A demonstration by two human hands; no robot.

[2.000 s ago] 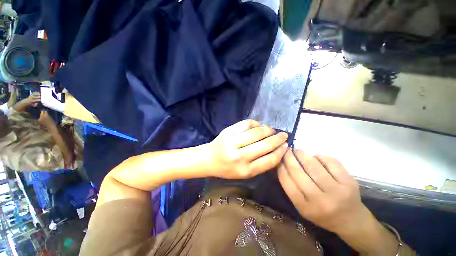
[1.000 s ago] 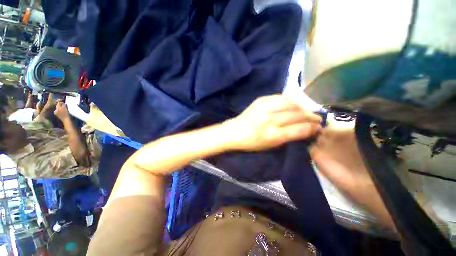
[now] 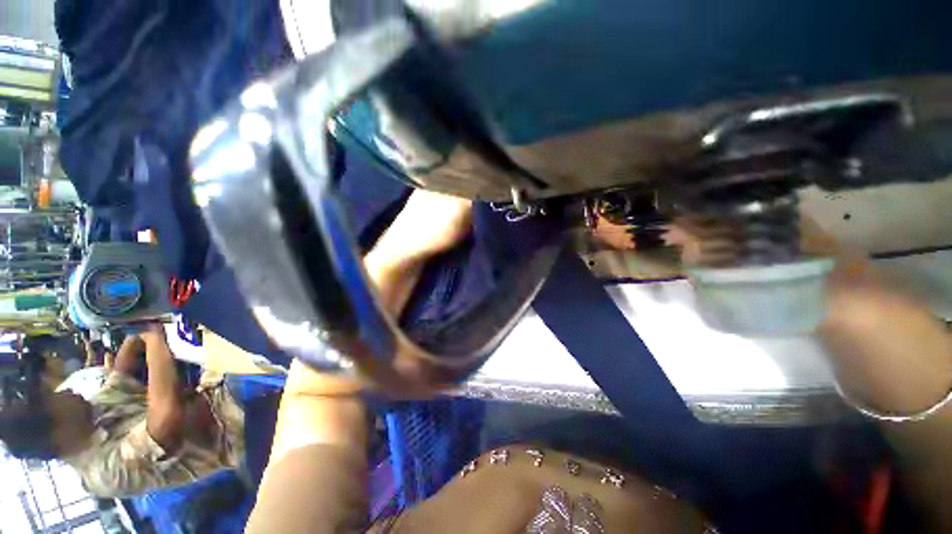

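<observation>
The teal and white sewing machine head [image 3: 626, 94] fills the upper right, very close. A shiny curved metal part [image 3: 282, 229] stands out at its left end. My left hand [image 3: 426, 235] reaches behind this metal part; its fingers are hidden by the machine. My right hand [image 3: 882, 334], blurred, is at the right beside a pale round part under the head; its fingertips are mostly hidden. A navy strip [image 3: 616, 339] runs from under the head across the white table and over its front edge. The navy garment heap [image 3: 125, 104] lies at the upper left.
The white table's worn front edge [image 3: 543, 394] crosses below the machine. A blue plastic crate [image 3: 433, 443] is beneath it. At the left are red-handled scissors [image 3: 184, 291], a grey round-faced device [image 3: 113, 289] and another person [image 3: 157, 428] in a patterned shirt.
The view has moved in close to the machine head, which now covers much of the work. My hands have moved apart, the right one further right. The navy strip now hangs over the table edge.
</observation>
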